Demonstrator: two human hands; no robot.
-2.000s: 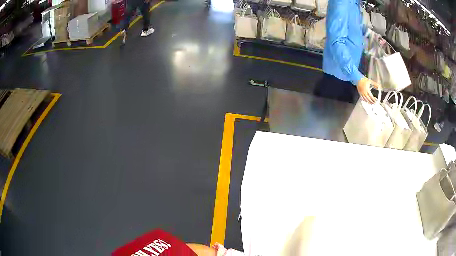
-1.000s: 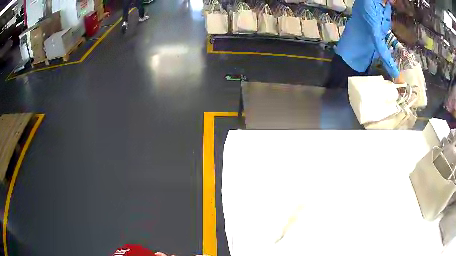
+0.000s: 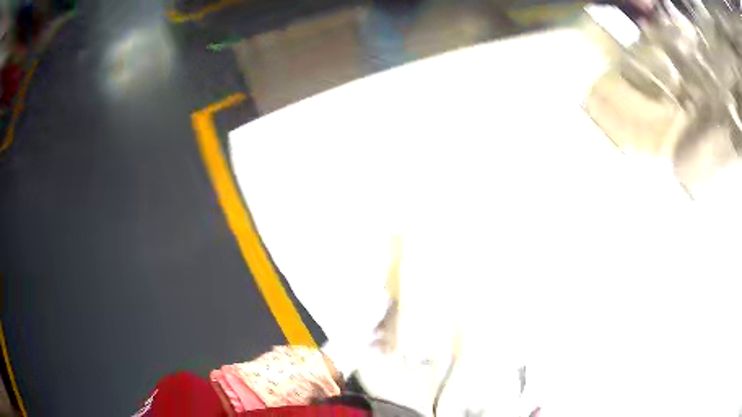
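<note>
My left forearm, in a pink-cuffed patterned oversleeve (image 3: 281, 379) below a red sleeve (image 3: 191, 397), reaches in at the bottom edge. My left hand beyond the cuff is lost in glare and blur, so its grip cannot be told. A pale, washed-out shape with a beige streak (image 3: 395, 273) lies at the bottom centre beside it; whether it is bag or paper is unclear. I cannot make out my right hand. Blurred beige tote bags (image 3: 639, 114) are at the upper right on the white-covered table (image 3: 456, 138).
A grey-brown table (image 3: 305, 55) stands beyond the white one. Dark floor with a yellow lane line (image 3: 244, 232) runs along the table's left side. More blurred pale bags or straps (image 3: 700, 61) crowd the upper right corner.
The view has swung right and down and tilted. The patterned oversleeve now shows at the bottom. The right-hand tote bags fill more of the view; the person in blue is no longer visible.
</note>
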